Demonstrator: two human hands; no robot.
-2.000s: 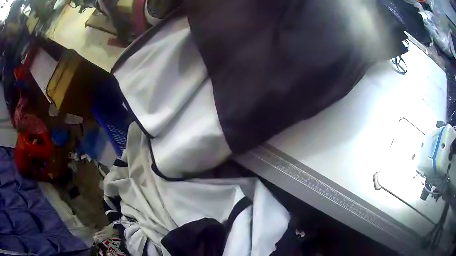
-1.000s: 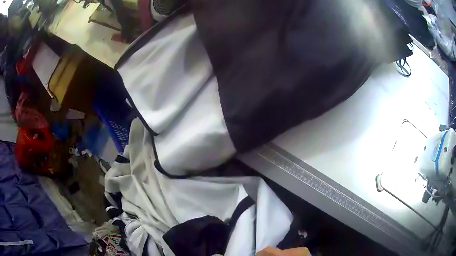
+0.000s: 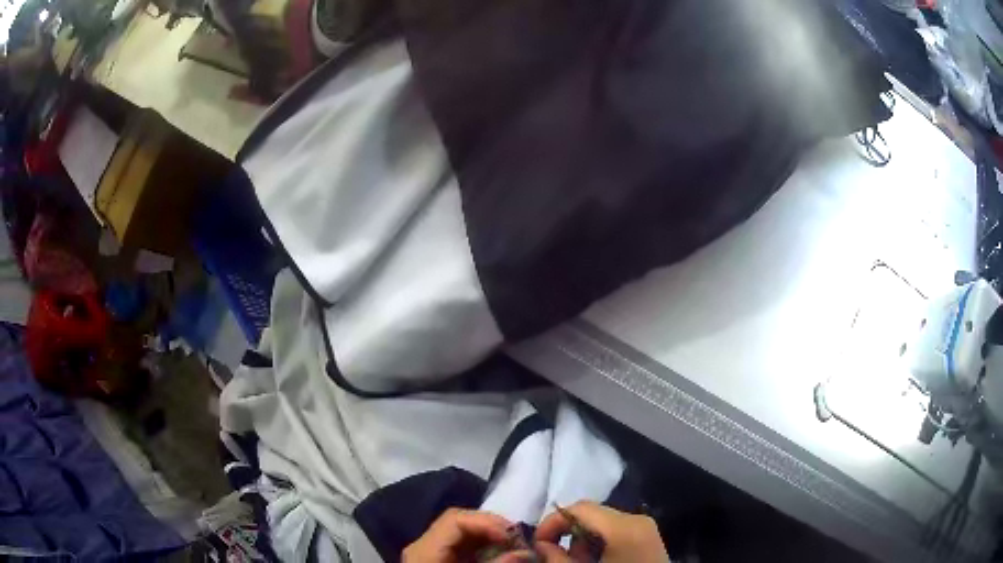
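My left hand (image 3: 467,536) and my right hand (image 3: 605,532) are close together at the bottom edge, partly cut off. Their fingertips pinch a small dark piece (image 3: 526,536), too small to name surely. A large dark garment panel (image 3: 616,143) joined to pale panels (image 3: 407,253) with black edging lies over the white table (image 3: 759,275) and hangs off its front edge. Below it, pale grey-white garment pieces (image 3: 363,451) with black parts are heaped, just behind my hands.
The white sewing machine head (image 3: 951,341) stands at the right. A ruler strip (image 3: 704,418) runs along the table's front edge. A blue bin (image 3: 237,286), a cardboard box (image 3: 154,181), a red plastic stool (image 3: 72,330) and quilted purple-blue cloth (image 3: 66,462) are at the left.
Both hands have come in at the bottom edge, where only part of one showed one second ago. They now hold a small dark piece. The large panel lies as before.
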